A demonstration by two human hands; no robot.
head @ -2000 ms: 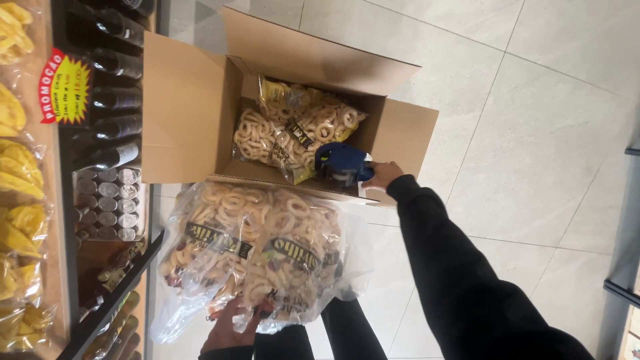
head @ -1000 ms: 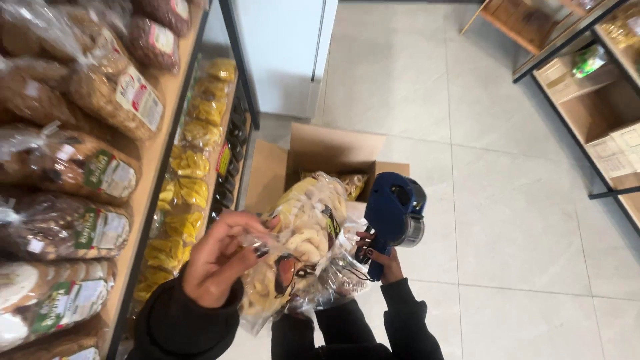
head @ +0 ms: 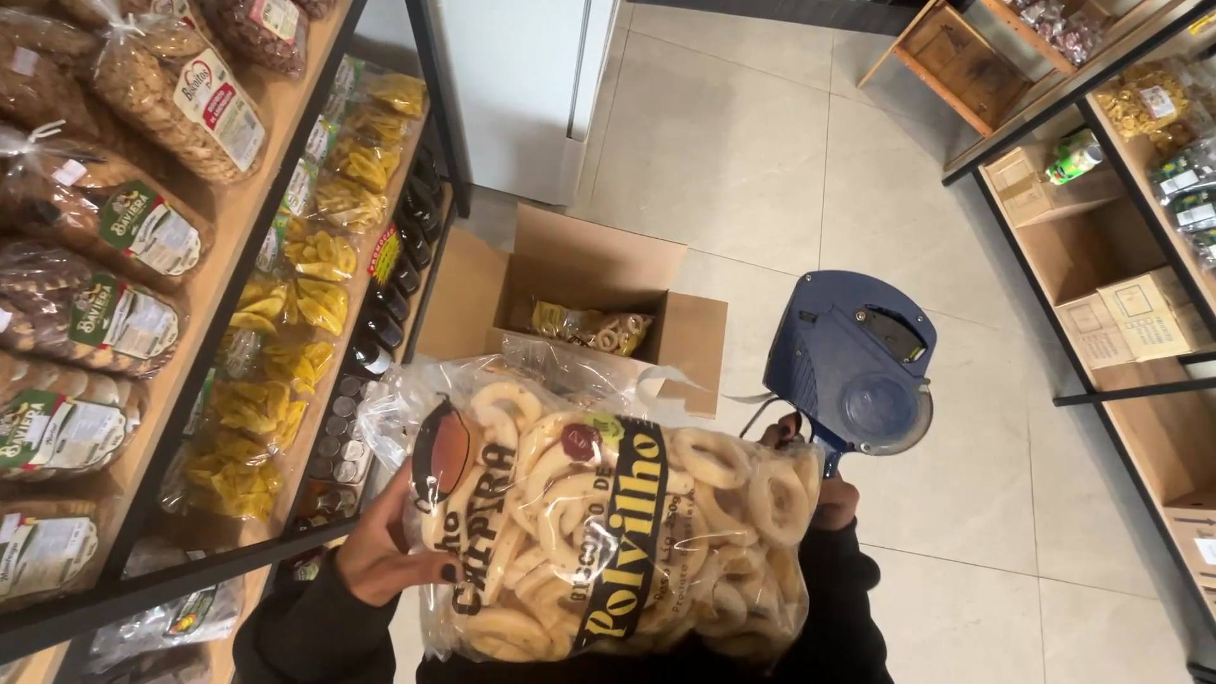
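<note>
A clear plastic bag of ring-shaped biscuits (head: 722, 532) lies across the front of my body, printed side up. My left hand (head: 394, 546) grips its left end, thumb on top. At the bag's right end, my right hand (head: 822, 484) is closed around the handle of a blue handheld price labeler (head: 841, 351); part of the hand is hidden behind the bag. A strip of label backing hangs from the labeler's left side. Beyond the bag, an open cardboard box (head: 698, 332) on the floor holds another biscuit bag (head: 594, 328).
Shelves on the left carry packaged cookies (head: 204, 95), bags of yellow chips (head: 318, 256) and dark bottles (head: 385, 328). A white cabinet (head: 513, 95) stands past the box. On the right are wooden shelving (head: 1073, 256) with small cartons (head: 1149, 313) and a tilted wooden crate (head: 959, 66).
Two seconds ago my right hand and the labeler were at the open box; now they are beside the held bag. The bag has been turned so its print shows broadly. The view has shifted.
</note>
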